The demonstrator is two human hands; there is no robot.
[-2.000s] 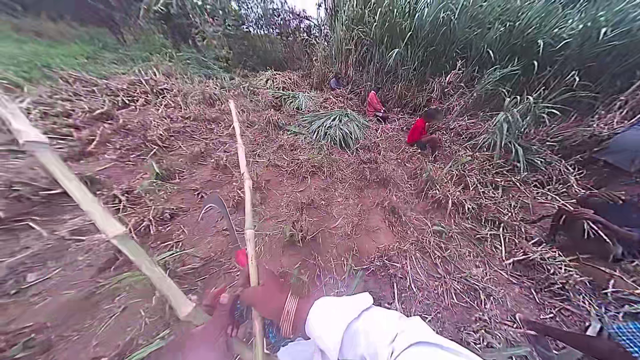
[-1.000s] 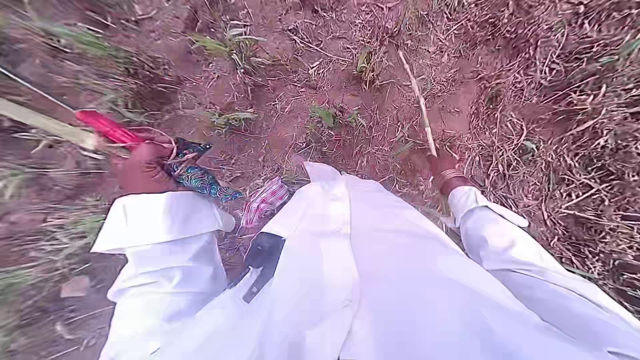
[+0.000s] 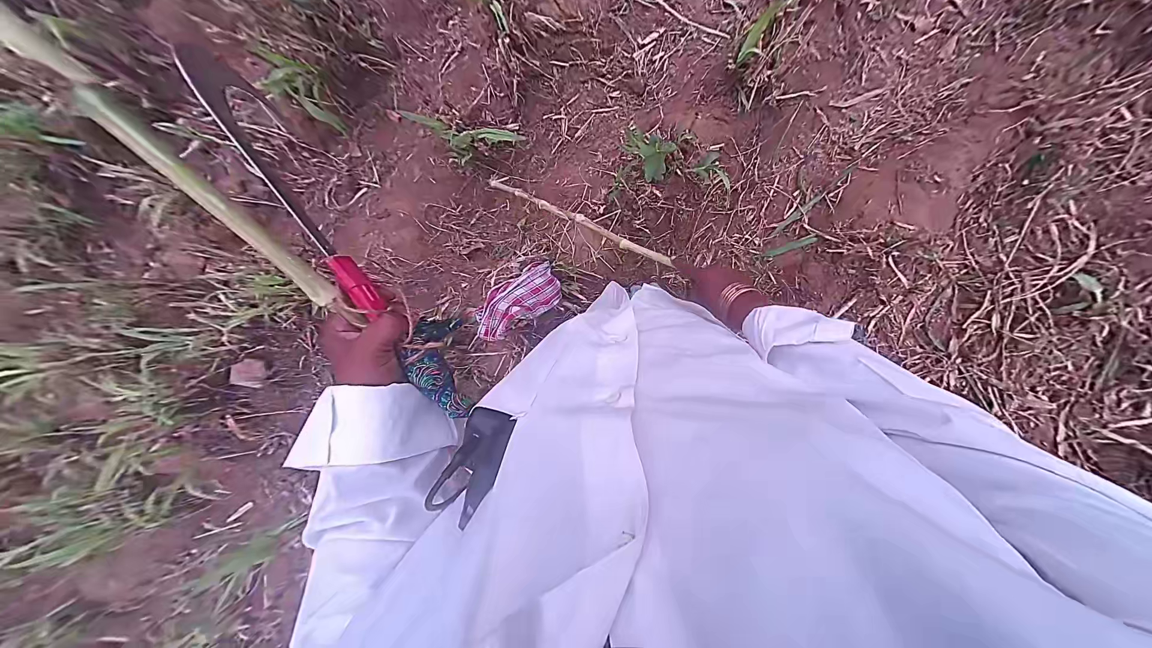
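My left hand (image 3: 367,346) is closed on the red handle of a sickle (image 3: 358,286), whose thin curved blade reaches to the upper left. The same hand also grips the end of a thick pale-green cane stalk (image 3: 193,184) lying beside the blade, and dark patterned cloth (image 3: 434,378) hangs next to it. At the right, my right hand (image 3: 720,290), bangles at its wrist, holds one end of a thin dry stick (image 3: 585,223). Its fingers are partly hidden in shadow. White sleeves and a long white shirt cover both arms and the body.
Reddish soil carries dry straw (image 3: 1035,297) on the right and green grass (image 3: 117,405) on the left. A small leafy weed (image 3: 653,155) grows ahead. Pink checked cloth (image 3: 520,301) shows near the shirt's edge, a small stone (image 3: 249,373) lies by my left hand, and a black strap (image 3: 481,459) hangs at the shirt.
The view has swung down from the field to my body. My hands, close together two seconds ago, are now apart. The stick in my right hand now slants to the left.
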